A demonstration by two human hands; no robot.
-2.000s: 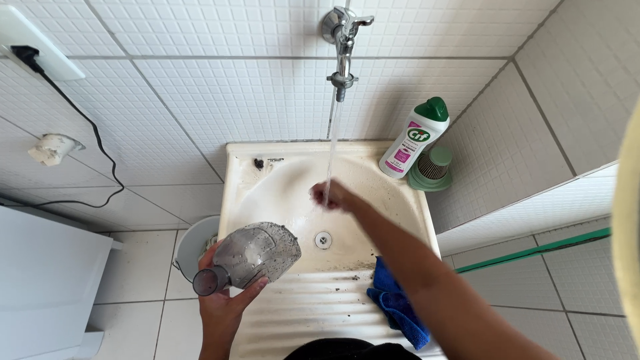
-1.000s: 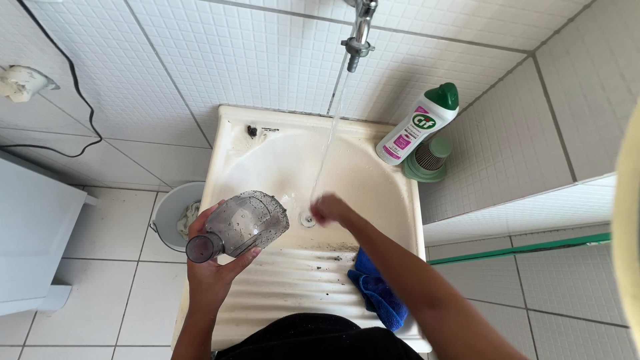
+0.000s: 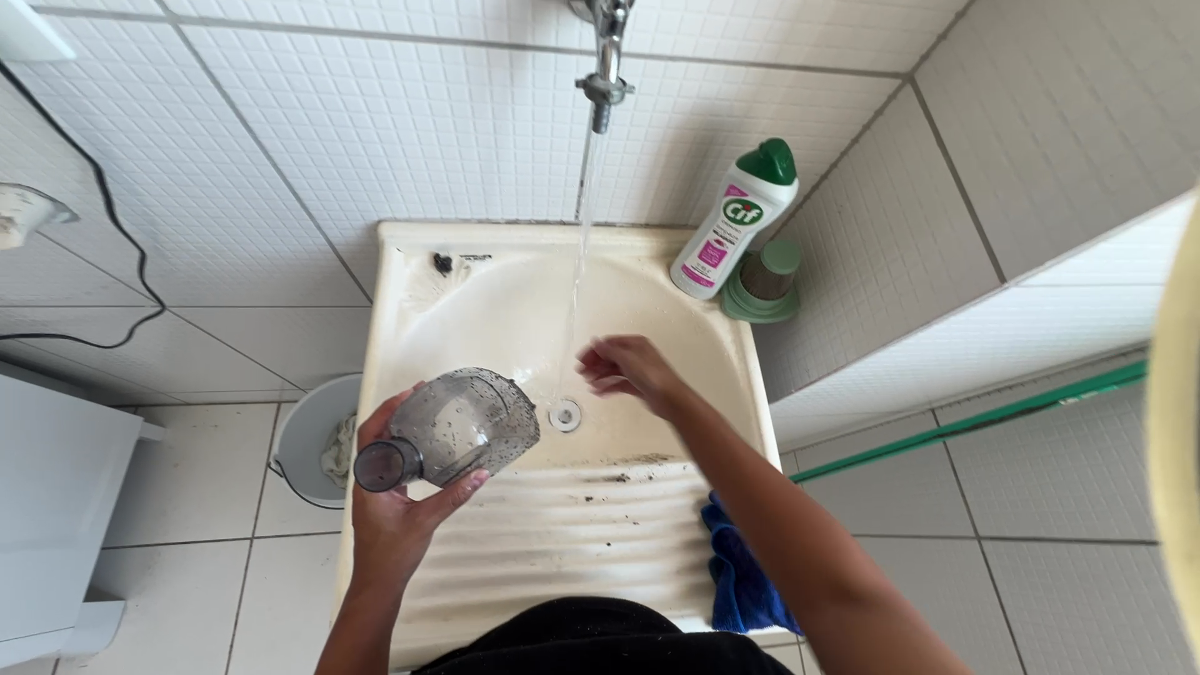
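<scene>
My left hand [image 3: 403, 497] holds a smoky clear plastic container [image 3: 459, 427] with a round neck, wet and speckled with dark grit, over the left side of the cream laundry sink [image 3: 431, 328]. Water runs from the metal tap [image 3: 605, 89] into the basin. Just right of the stream, above the drain [image 3: 564, 415], is my right hand [image 3: 623, 366], blurred, fingers partly curled, with no object visible in it. Dark specks of dirt lie on the ribbed washboard [image 3: 562, 544].
A Cif cleaner bottle [image 3: 736, 220] and a green plastic piece with a mesh filter [image 3: 764, 281] stand on the sink's back right corner. A blue cloth [image 3: 741, 581] hangs at the right edge. A grey bucket [image 3: 309, 436] holding a cloth stands on the floor at left.
My right hand has moved a little rightward out of the water stream. My left hand still holds the container, on the sink's left side. The water keeps running.
</scene>
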